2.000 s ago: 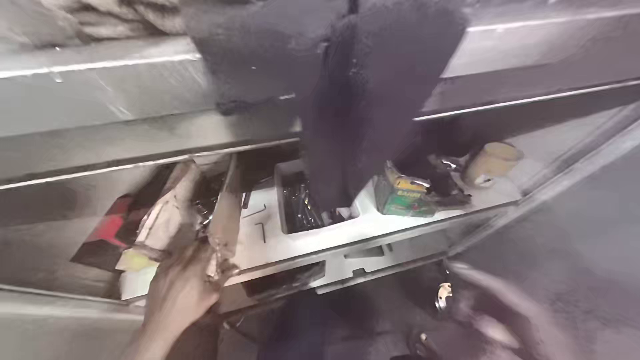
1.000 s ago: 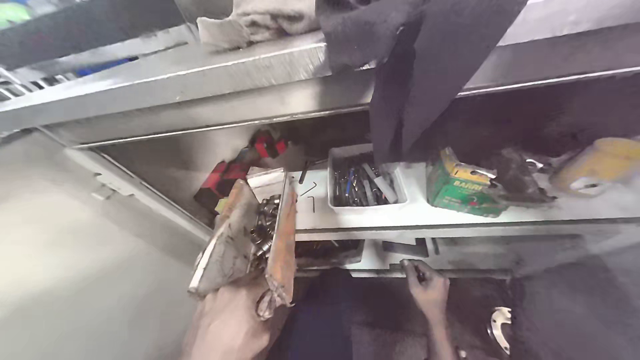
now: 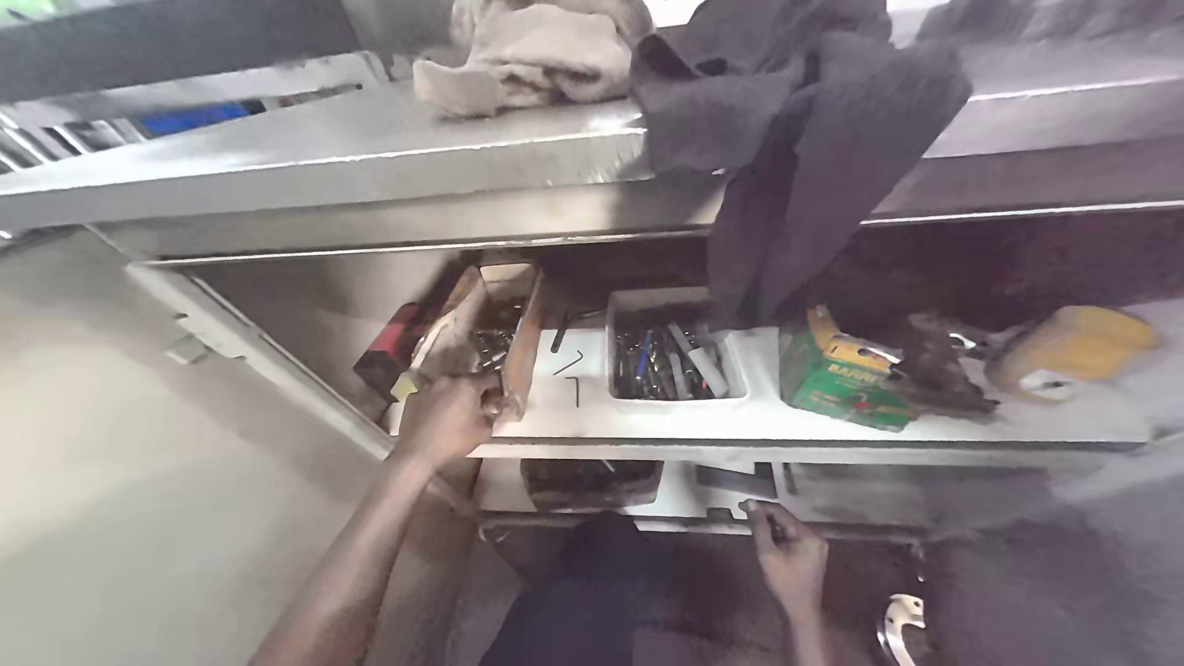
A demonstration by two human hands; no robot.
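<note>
On the upper shelf's left part stands a worn cardboard box point(image 3: 525, 356) of small metal parts, and my left hand point(image 3: 450, 418) grips its near end. Two hex keys point(image 3: 577, 390) lie just right of it, with a short dark rod point(image 3: 560, 333) behind them. A white plastic tray point(image 3: 675, 356) holds pens and thin tools. My right hand point(image 3: 791, 550) is low, in front of the lower shelf, fingers curled together; a small dark item seems to be between them, too unclear to name.
A green and yellow carton point(image 3: 846, 379) and a yellow roll-like item point(image 3: 1078, 351) stand on the shelf's right side. A dark cloth point(image 3: 805, 176) hangs from the metal worktop beside a beige cloth point(image 3: 555, 60). A dark bin point(image 3: 592, 483) sits on the lower shelf. A red and black box point(image 3: 393, 347) is far left.
One second ago my left hand held the cardboard box tilted in front of the shelf; now the box is back on the shelf. My right hand stays low by the lower shelf.
</note>
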